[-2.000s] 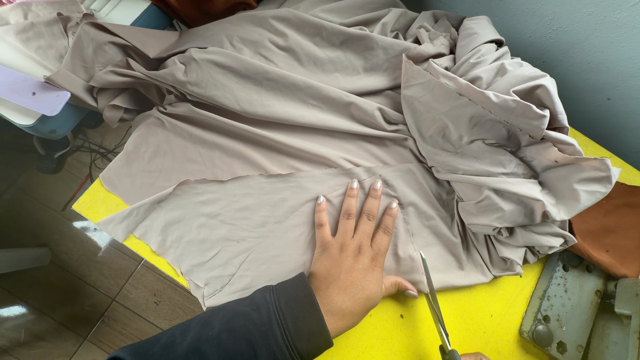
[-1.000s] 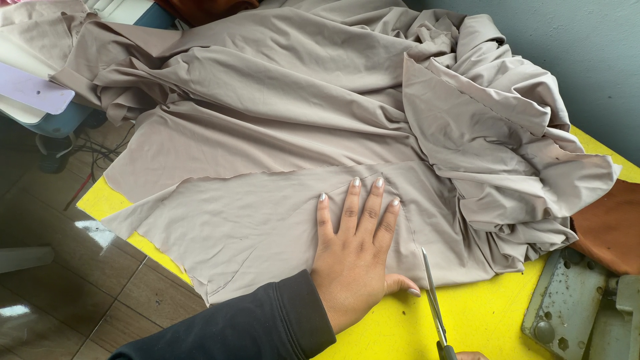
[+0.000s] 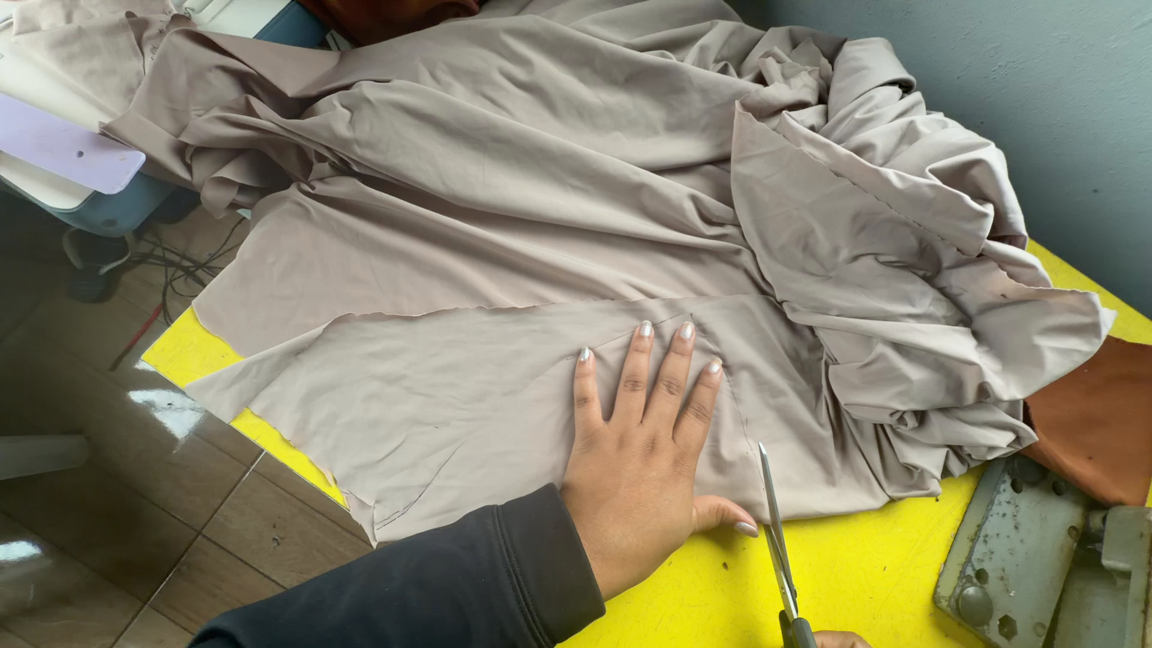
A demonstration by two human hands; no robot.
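A large piece of beige fabric (image 3: pixel 504 216) lies bunched in folds, with a flatter part nearest me that carries thin drawn lines. My left hand (image 3: pixel 643 459) presses down flat on that part, fingers spread, thumb at the fabric's near edge. Just right of the thumb, a pair of scissors (image 3: pixel 781 540) points away from me, its tips over the fabric edge beside a drawn line. Only a bit of my right hand (image 3: pixel 839 640) shows at the bottom edge, at the dark scissor handles; most of it is out of frame.
Under the fabric is a yellow tabletop (image 3: pixel 864 567). A worn metal machine part (image 3: pixel 1008 549) and brown fabric (image 3: pixel 1102 418) sit at the right. A lilac flat piece (image 3: pixel 67 144) rests at the upper left, above cables (image 3: pixel 180 270) on the tiled floor. A grey wall (image 3: pixel 1035 90) stands behind.
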